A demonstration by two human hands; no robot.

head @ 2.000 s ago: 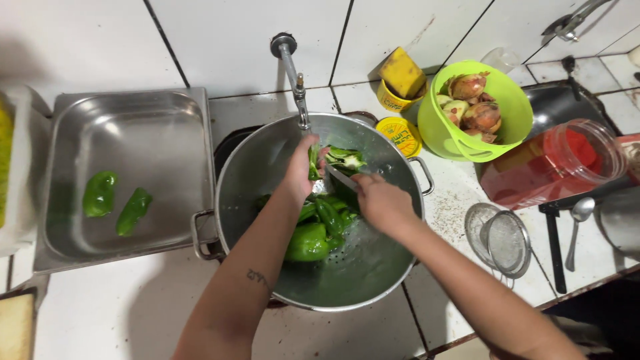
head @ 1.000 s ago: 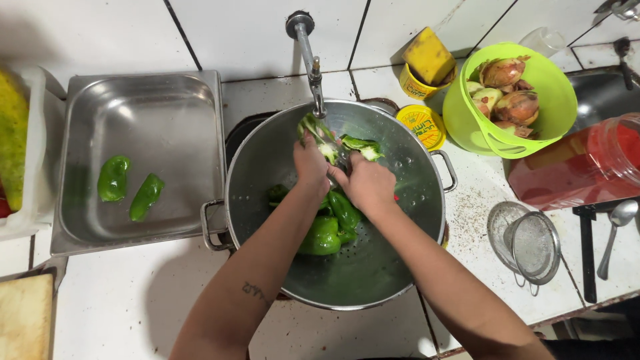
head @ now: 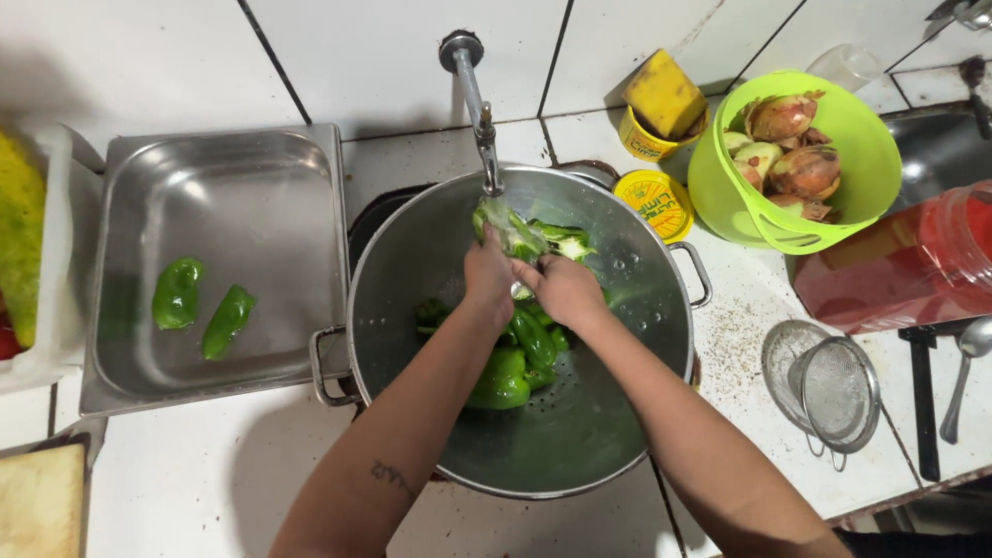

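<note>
A large metal colander (head: 597,457) with two handles stands under a wall faucet (head: 487,143). Inside it, my left hand (head: 490,279) holds a cut green bell pepper (head: 504,226) in the stream of water. My right hand (head: 566,291) touches the left at the fingertips; a shiny bit, perhaps a knife blade, shows between them, and its grip is hidden. Cut pepper pieces with pale cores (head: 570,244) lie just beyond the right hand. More green peppers (head: 500,380) rest below the hands. Two green pepper pieces (head: 177,293) lie in a steel pan (head: 271,159) at left.
At right stand a lime-green basket (head: 713,182) of onions, a yellow tub (head: 647,143) with a sponge, and a red-filled plastic jar (head: 876,271) on its side. Nearer lie wire strainers (head: 841,395), a black handle (head: 922,411) and a spoon (head: 957,387). A cutting board (head: 43,504) is at lower left.
The knife blade seen two seconds ago at the right hand is now mostly hidden. My right hand has come in against my left, and the pepper is now in the running water.
</note>
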